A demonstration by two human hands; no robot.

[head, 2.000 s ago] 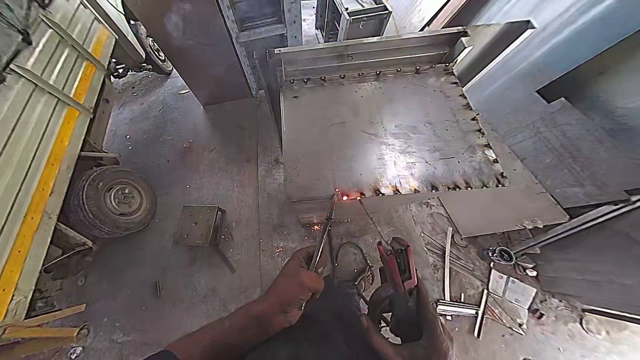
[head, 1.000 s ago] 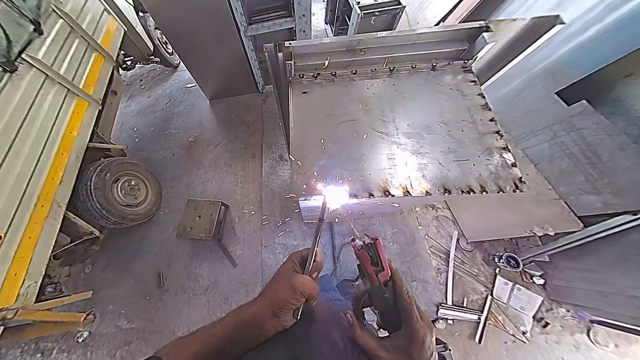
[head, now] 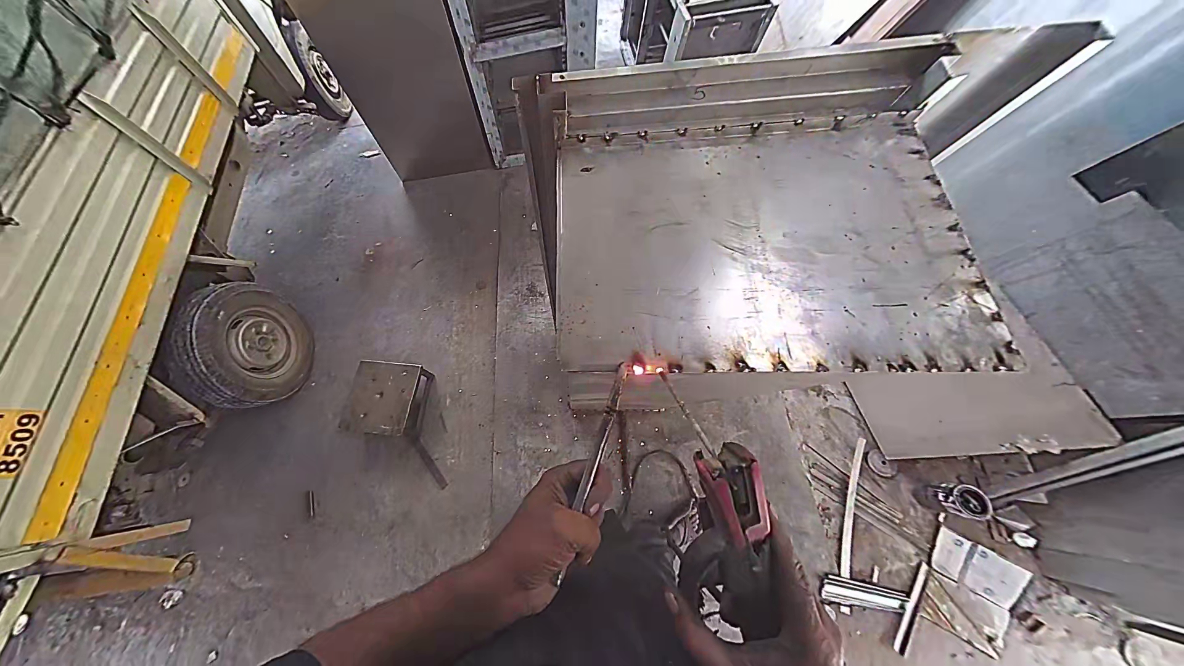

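Observation:
My left hand (head: 555, 536) is closed around a slim metal rod or bar (head: 603, 435), whose far end touches the near edge of a large sheet-metal panel (head: 684, 240). In my right hand (head: 777, 592) is a red and black welding electrode holder (head: 737, 495). From its jaws a thin welding electrode (head: 686, 412) runs up to the same edge. Between the two tips a small spot of metal (head: 647, 369) glows red and orange. Dark weld marks line the panel's near, right and far edges. A raised metal flange (head: 740, 88) stands along the far side.
A small metal stool (head: 387, 398) stands on the floor at left, near a truck wheel (head: 250, 344) and a ribbed vehicle side (head: 102, 213). At right lie metal strips (head: 852, 509), a flat plate (head: 980, 412) and hinge-like plates (head: 980, 564). My shoe is between my hands.
One second ago a bright white arc with flying sparks burned at the panel's near edge; now only a red glow shows there. Both hands keep their hold on the rod and the electrode holder.

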